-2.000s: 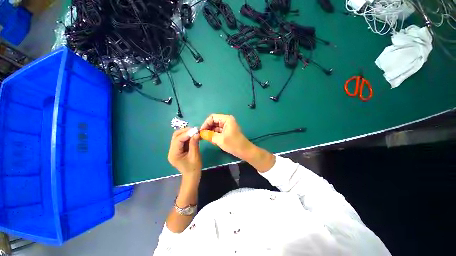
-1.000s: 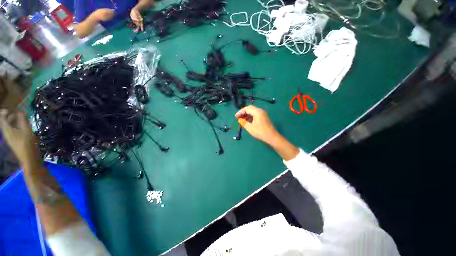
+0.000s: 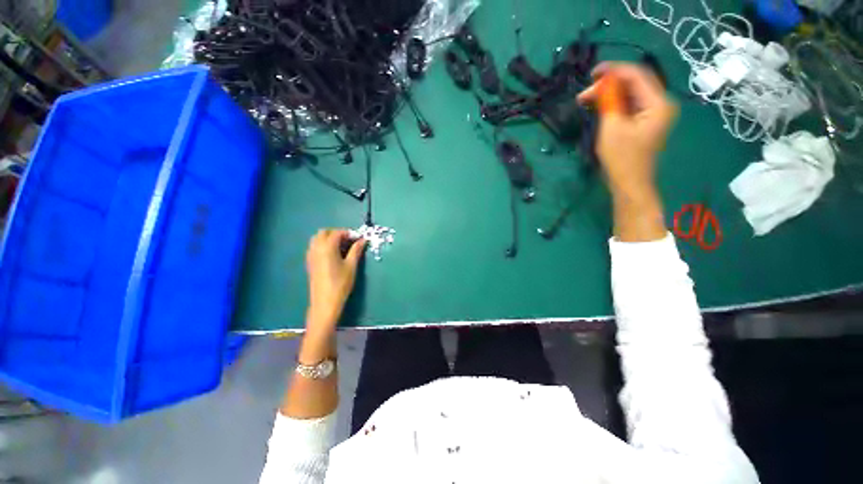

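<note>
My left hand [image 3: 331, 265] is at the left edge of the pile of small white parts [image 3: 377, 238], fingertips bent down and close together. Whether a part is between them cannot be told. My right hand [image 3: 632, 118] is blurred over the right side of the spread of bundled black cables [image 3: 516, 99], with an orange patch [image 3: 610, 95] at its thumb and index finger. A dark cable bundle seems to be under or beside the hand; whether it is held cannot be told. The large heap of black cables [image 3: 303, 61] lies at the upper left on clear plastic.
The deep blue tote [image 3: 121, 246] stands left of the green table [image 3: 454, 284]. Red-orange scissors [image 3: 698, 227] lie right of my right forearm. A crumpled white cloth [image 3: 783, 181] and white cables [image 3: 743, 80] lie at the upper right.
My left hand has come from the far left to the white parts. My right hand has moved away to the far right side of the cable spread. The view has shifted; the tote is fully visible again.
</note>
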